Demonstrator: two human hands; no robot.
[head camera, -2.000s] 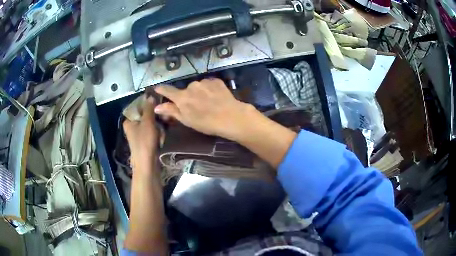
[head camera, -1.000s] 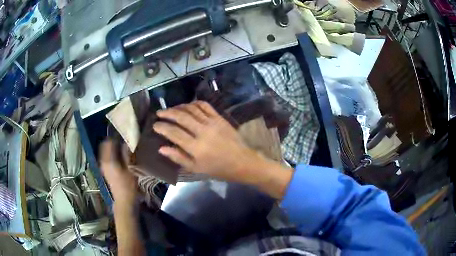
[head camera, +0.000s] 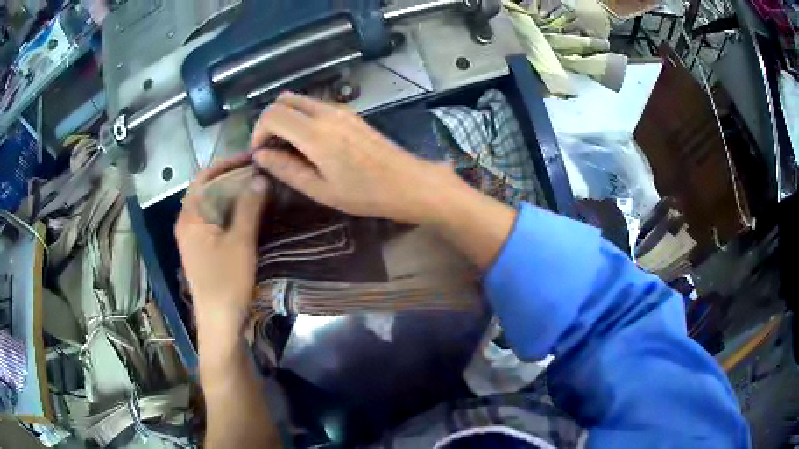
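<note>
A stack of brown plies (head camera: 320, 241) with pale edge lines lies across the open dark tray (head camera: 547, 149). Beige cut pieces (head camera: 429, 254) lie beside and under it. My left hand (head camera: 219, 228) grips the stack's left end, with a tan piece (head camera: 229, 191) between thumb and fingers. My right hand (head camera: 337, 158) is bent over the stack's upper left corner, thumb and fingertips pinching the brown edge beside my left hand. A smooth dark sheet (head camera: 377, 351) with glare lies below the stack.
The metal bed plate (head camera: 438, 57) with roller bracket (head camera: 289, 57) is beyond my hands. Checked cloth (head camera: 495, 131) lies at the tray's right. Tied bundles (head camera: 109, 307) are at left; a plastic bag (head camera: 604, 171) and brown board (head camera: 688, 149) at right.
My right hand has moved from flat on the plies up to their left corner. My left hand has come back onto the left end and gripped it. The brown stack's pale lines show again.
</note>
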